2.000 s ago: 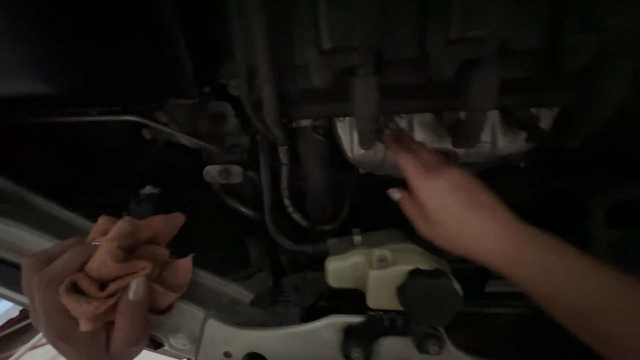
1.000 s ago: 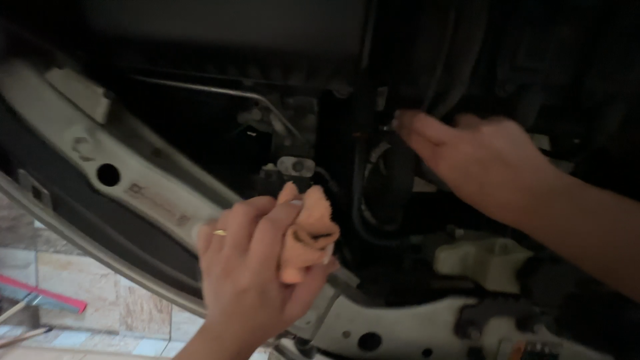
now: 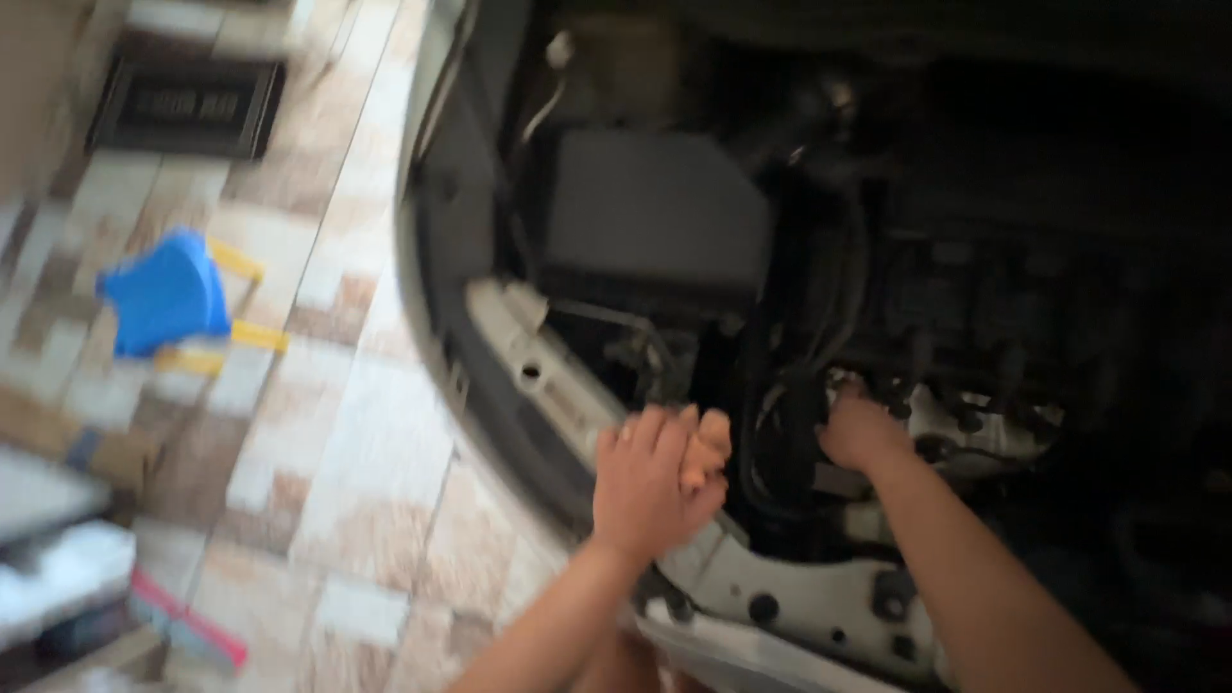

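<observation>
My left hand (image 3: 647, 481) is closed around a crumpled orange cloth (image 3: 705, 450) above the front body panel of a car's engine bay. Farther right, my right hand (image 3: 863, 430) reaches down into the bay, at the left end of a silvery metal engine part (image 3: 982, 423). Its fingertips are blurred and partly hidden among dark parts, so whether they grip anything does not show. A black hose (image 3: 756, 423) runs between the two hands. Below the right hand is part of a pale plastic reservoir (image 3: 866, 523), mostly covered by the forearm.
A dark box-shaped cover (image 3: 659, 207) lies in the upper bay. The light metal front panel (image 3: 799, 597) curves along the near edge. On the tiled floor at left are a small blue chair (image 3: 168, 294) with yellow legs, a dark doormat (image 3: 188, 106) and a pink-red bar (image 3: 192, 616).
The view has swung widely, bringing the floor and chair into sight. My left hand keeps its hold on the orange cloth. The right hand has shifted from beside the hose to the silvery part.
</observation>
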